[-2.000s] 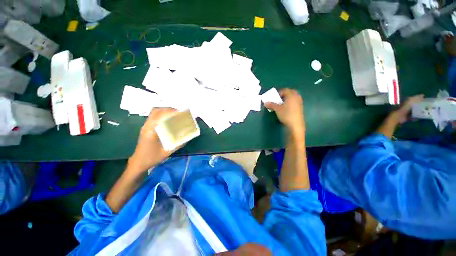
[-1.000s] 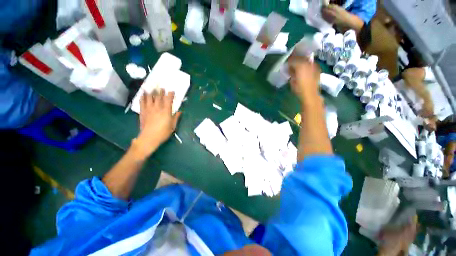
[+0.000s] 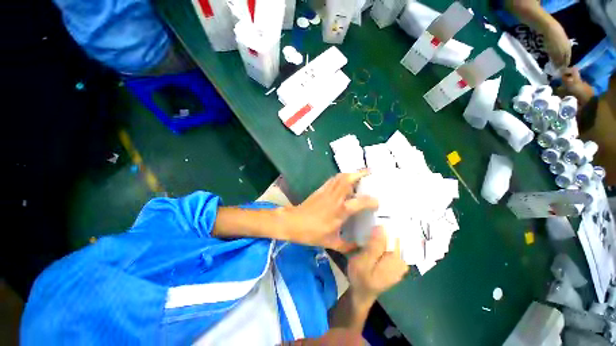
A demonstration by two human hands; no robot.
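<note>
My left hand [image 3: 331,213] holds a small blurred greyish-white carton end [image 3: 359,226] at the near edge of the leaflet heap. My right hand [image 3: 377,265] is just beside it, its fingers touching or very near the carton; whether it grips anything is hidden. The loose heap of white folded leaflets [image 3: 422,196] lies on the green bench beyond both hands. Two flat white cartons [image 3: 314,88], one with a red end, lie side by side beyond the heap at the upper left.
Open cartons [image 3: 466,80] stand or lie across the bench, with white wrapped bundles [image 3: 497,178] near them. Silver-white cylinders [image 3: 564,138] stand at the far right. Another person's hands [image 3: 554,47] work at top right. A blue stool [image 3: 175,101] is at left.
The view has turned. My left hand has left the flat cartons and my right hand has come back from the far side; both are together at the heap's near edge.
</note>
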